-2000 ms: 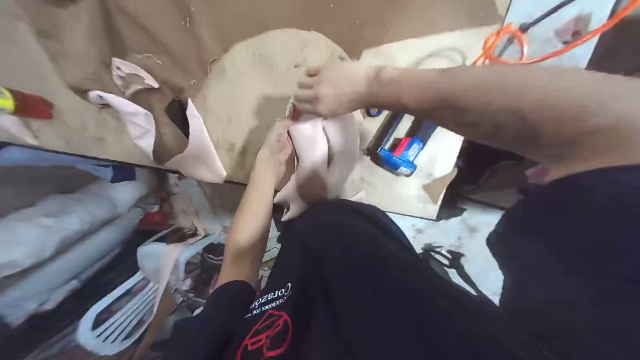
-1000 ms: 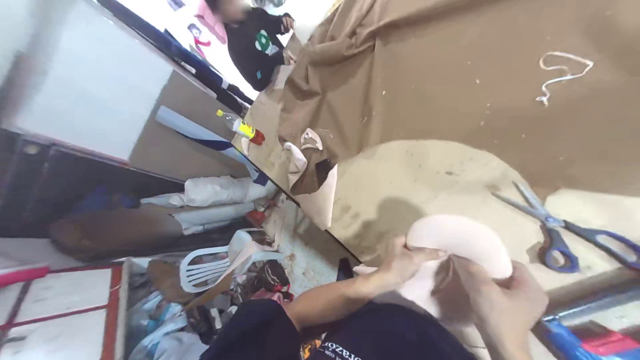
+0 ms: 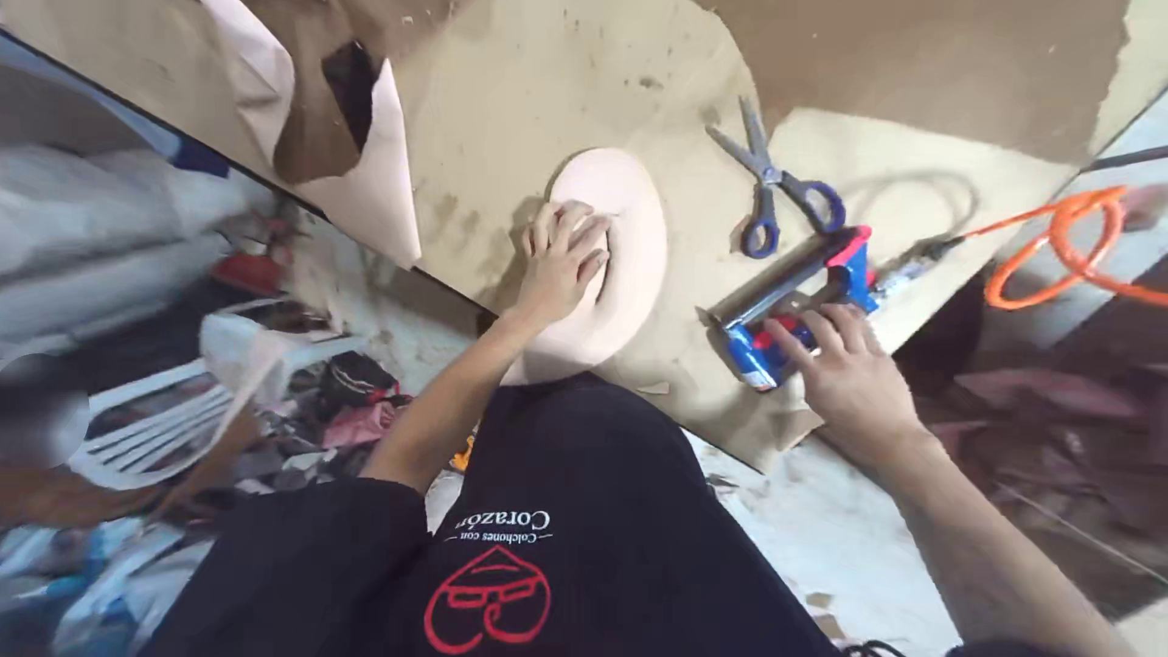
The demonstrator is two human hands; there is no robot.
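A pale pink, fabric-covered oval piece (image 3: 639, 246) lies on the table at the edge nearest my body. My left hand (image 3: 561, 265) rests on it with fingers spread, pressing near a fold in its middle. To the right, my right hand (image 3: 844, 365) touches the red and blue pneumatic stapler (image 3: 762, 342); whether its fingers close round the tool cannot be told. Scissors with dark blue handles (image 3: 771, 178) lie part open just above the stapler.
An orange coiled air hose (image 3: 1063, 242) runs from the stapler off the table's right side. Pink fabric scraps (image 3: 388, 182) lie at the upper left on brown cloth. Below left are a white plastic chair (image 3: 155, 420) and heaped scraps on the floor.
My right hand has left the pink piece, which both hands held a second ago, and is now at the stapler. The piece now lies on the table under my left hand. The view has swung considerably.
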